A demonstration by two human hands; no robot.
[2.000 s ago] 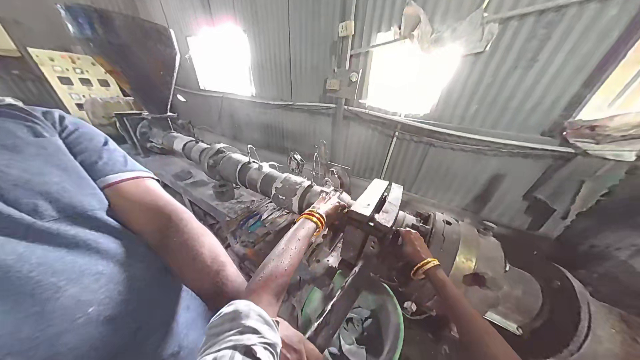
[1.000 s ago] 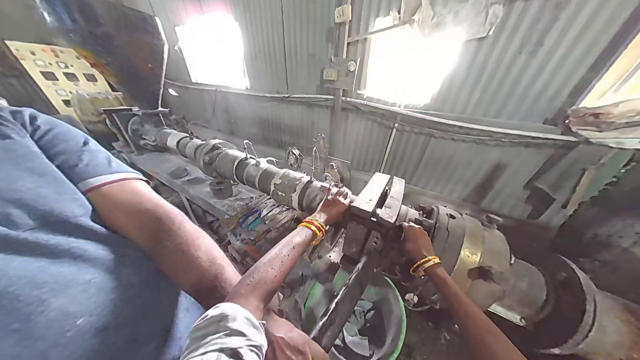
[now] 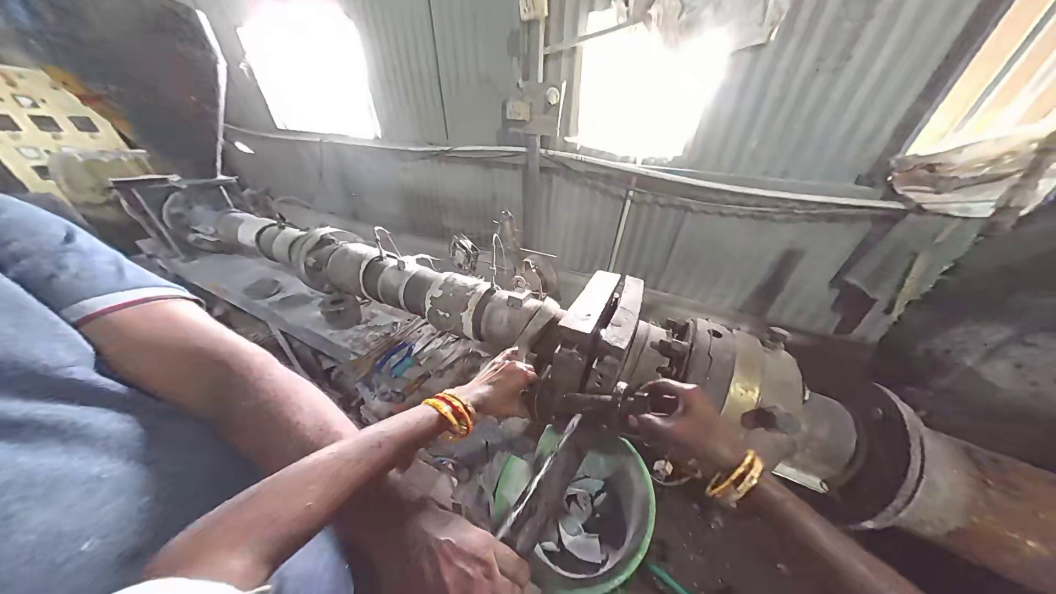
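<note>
A long, jointed metal machine barrel point(image 3: 445, 301) crosses the view, with a heavy two-plate flange clamp point(image 3: 596, 318) on it. Low on the clamp, a thick bolt point(image 3: 590, 403) lies crosswise. My right hand point(image 3: 685, 421) has its fingers closed around the bolt's right end. My left hand point(image 3: 502, 384) is at the clamp's left side, near the bolt's other end; its fingertips are partly hidden, so its hold is unclear. Both my wrists wear bangles. Below the clamp, a long metal bar point(image 3: 540, 487) slants down toward a co-worker's hand point(image 3: 474, 549).
A co-worker in a blue shirt point(image 3: 107, 429) sits or leans close on the left. A green-rimmed tub point(image 3: 648, 511) with pale scraps stands beneath the clamp. Scraps litter the area under the barrel. Behind runs a corrugated metal wall point(image 3: 792, 140); a wide cylinder point(image 3: 973, 487) extends right.
Both my hands have moved from higher on the clamp to its lower part, at the crosswise bolt. The co-worker's arm stays at the left.
</note>
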